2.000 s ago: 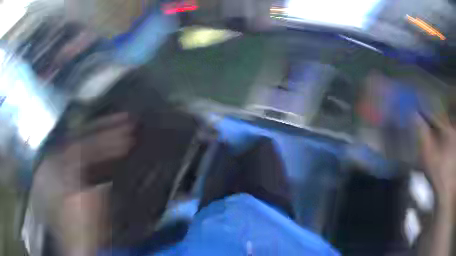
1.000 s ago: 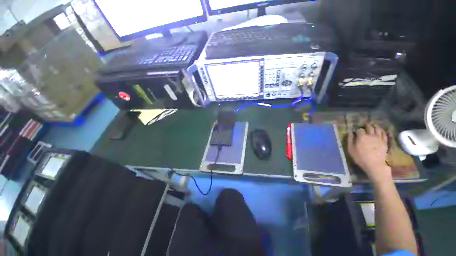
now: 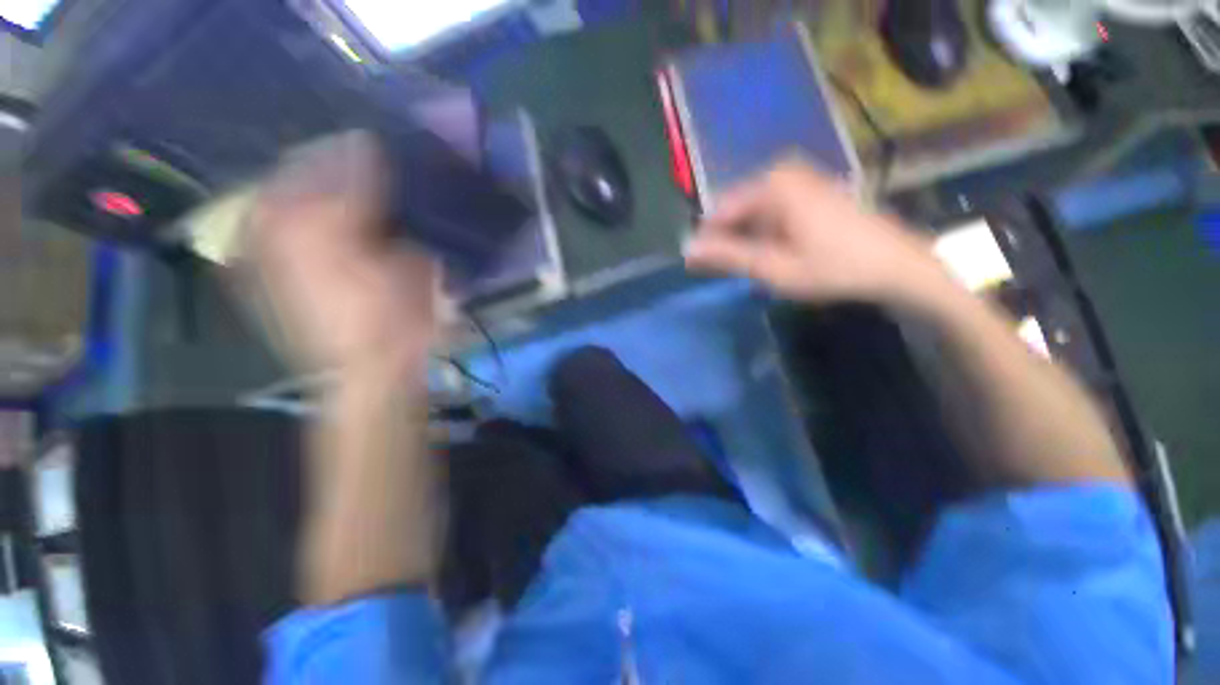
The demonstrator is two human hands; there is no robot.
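The view is blurred by motion. My left hand (image 3: 341,248) is over the left bench, beside a dark flat cover or phone-like thing (image 3: 455,201) above the left test pad (image 3: 545,241); whether the hand grips it is too blurred to tell. My right hand (image 3: 803,234) is at the near edge of the right test pad (image 3: 763,107), fingers bent together; nothing is clearly visible in it. A thin black cable (image 3: 488,351) hangs off the bench edge below the left pad.
A black mouse (image 3: 590,174) and a red marker pen (image 3: 676,130) lie between the pads. The PC tower (image 3: 174,121) is at upper left. A second mouse (image 3: 926,40) is on a yellowish mat (image 3: 963,114). Phone trays stand at lower left and at right (image 3: 1090,335).
My left hand has come into view over the left pad. My right hand has moved left from the mat to the right pad's near edge. The view has shifted and turned.
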